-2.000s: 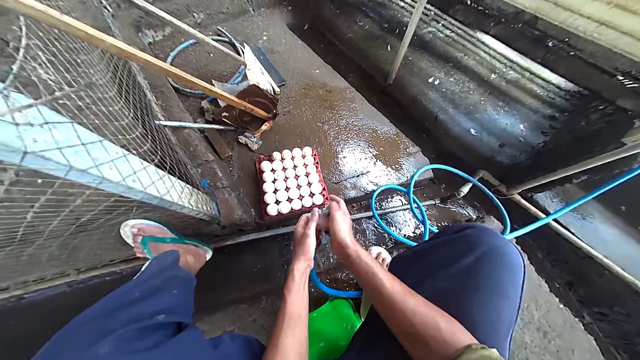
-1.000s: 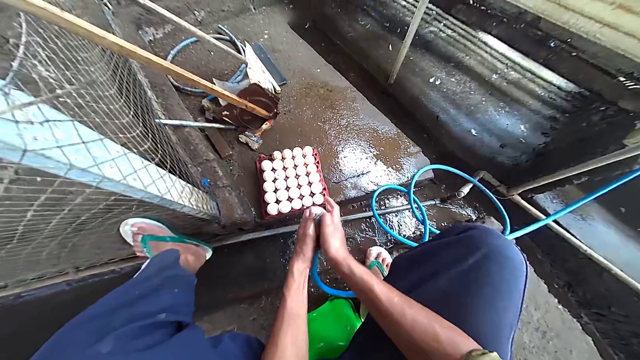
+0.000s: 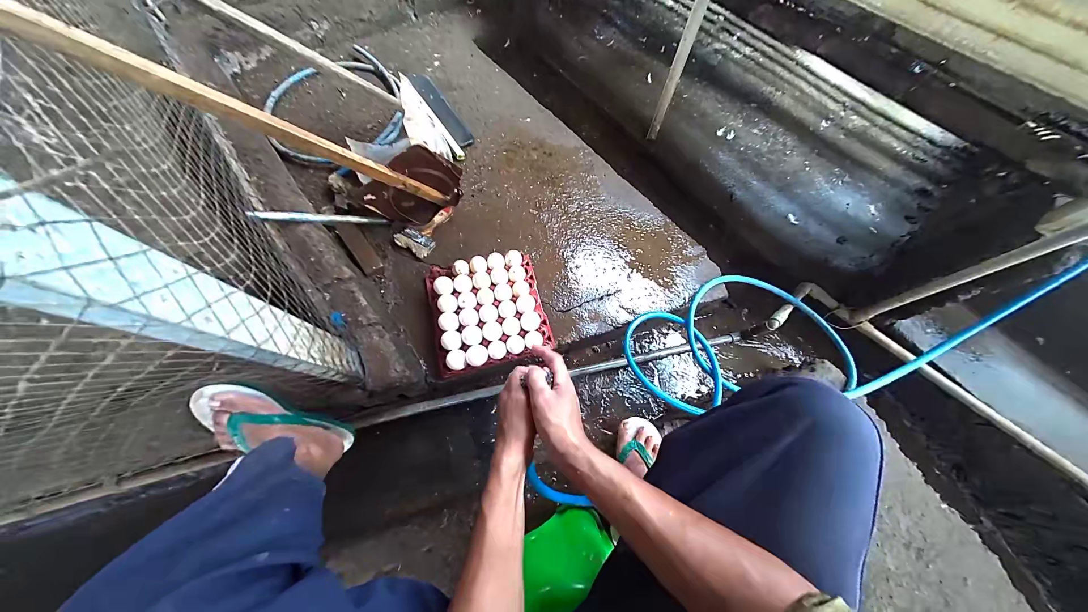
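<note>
My left hand (image 3: 515,408) and my right hand (image 3: 554,404) are pressed together, palms facing, just below the near right corner of a red egg tray (image 3: 544,327). Whether anything lies between the palms is hidden. White eggs (image 3: 484,313) stand in rows in the tray, which rests on the wet concrete floor. Below my forearms, between my legs, is a green plastic object (image 3: 565,552), partly covered. A blue hose (image 3: 650,319) lies in loops to the right of my hands.
A wire mesh fence (image 3: 110,340) runs along the left. A wooden pole (image 3: 212,102) slants down to a rusty brown blade or plate (image 3: 416,183) beyond the tray. Behind it lies a coiled hose (image 3: 289,89). A metal pipe (image 3: 433,408) crosses the floor between my sandalled feet and the tray.
My hands stay together near the tray, while their fingers and palms have shifted against each other. The tray and its eggs have not moved.
</note>
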